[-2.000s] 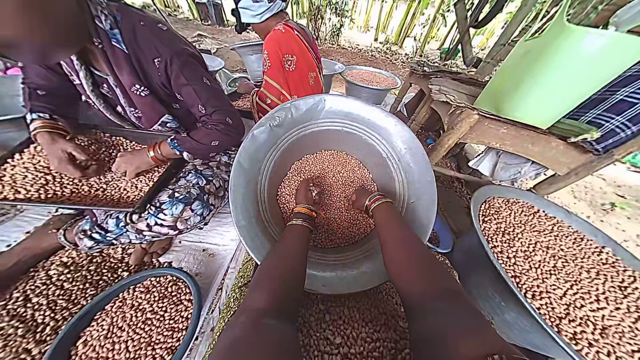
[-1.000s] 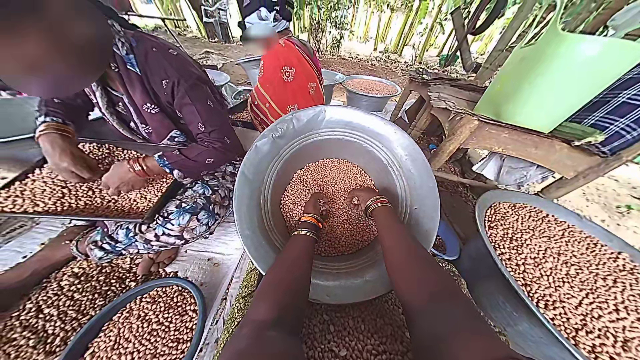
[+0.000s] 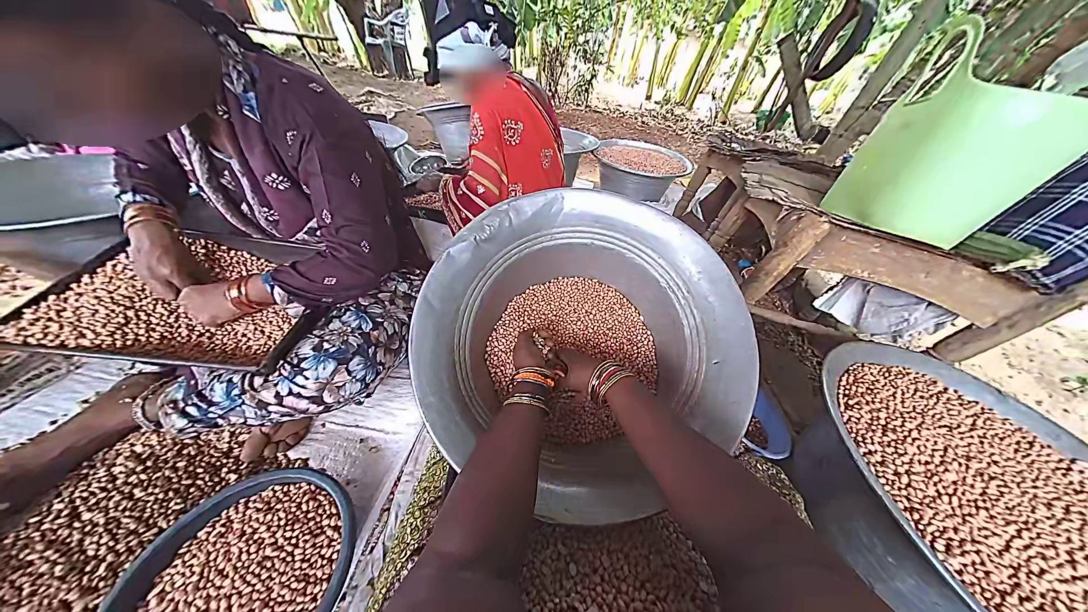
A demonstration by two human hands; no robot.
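Note:
A wide metal basin (image 3: 714,340) stands in front of me, its bottom covered by reddish-brown shelled nuts or beans (image 3: 586,310). Both hands are down in it. My left hand (image 3: 535,353) has its fingers bent among the nuts, with a few pale ones showing at the fingers. Close beside it, nearly touching, my right hand (image 3: 582,370) dips into the nuts, its fingertips hidden. Bangles circle both wrists. Whether either hand grips any nuts is not clear.
At left a person (image 3: 297,170) works over a tray of unshelled nuts (image 3: 144,314). Nearby are a dark-rimmed tub (image 3: 344,510), a large metal tub (image 3: 858,467), a wooden bench (image 3: 918,272) with a green basket (image 3: 960,153), and a person in red (image 3: 518,136) behind the basin.
My two hands have come closer together in the basin; two seconds ago they were apart. The person at left has brought both hands together over the tray.

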